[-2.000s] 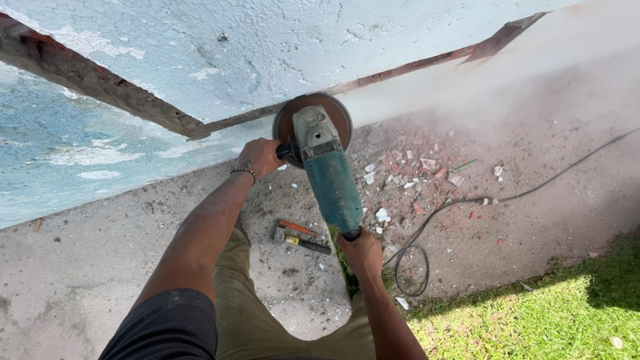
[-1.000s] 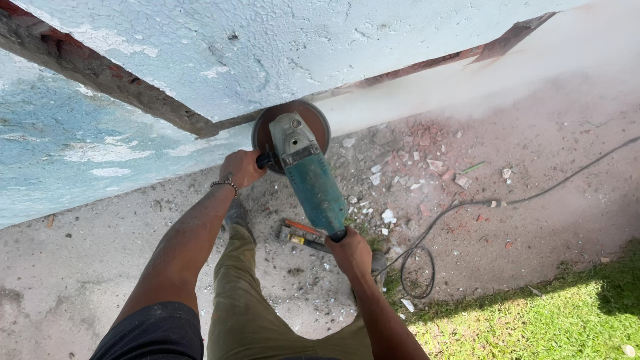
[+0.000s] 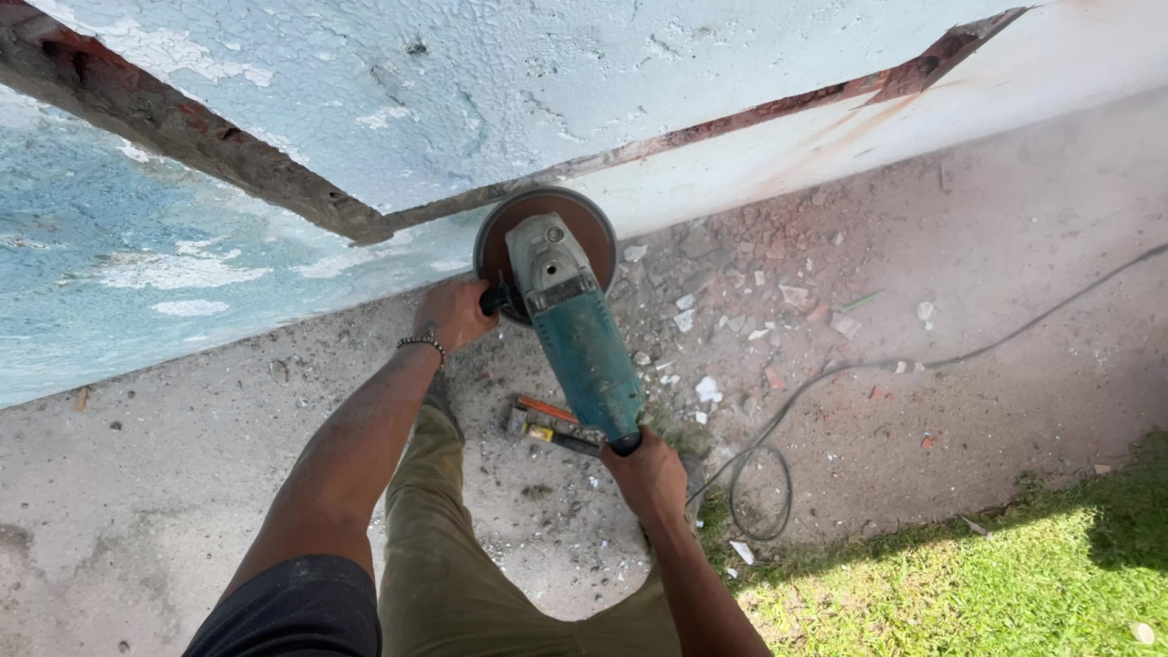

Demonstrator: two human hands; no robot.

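Note:
A teal angle grinder (image 3: 589, 351) with a large round disc (image 3: 593, 228) is held in both my hands. My left hand (image 3: 454, 315), with a beaded bracelet at the wrist, grips the black side handle. The rear handle is in my right hand (image 3: 648, 474). The disc's upper edge is at the light-blue painted wall (image 3: 438, 100), by the narrow groove (image 3: 657, 146) cut in it; whether it touches cannot be told. A wider chase (image 3: 192, 137) with rough masonry slopes from the upper left to meet that groove.
A hammer (image 3: 552, 436) and an orange-handled tool (image 3: 546, 409) lie on the concrete ground between my feet. Broken plaster and brick bits (image 3: 707, 391) are scattered to the right. A power cable (image 3: 776, 420) loops there, beside grass (image 3: 949, 593). Dust hangs at the right.
The thick dust plume along the wall at the right has thinned, so more of the groove and wall base shows. Both hands still hold the grinder. The disc has moved left along the wall.

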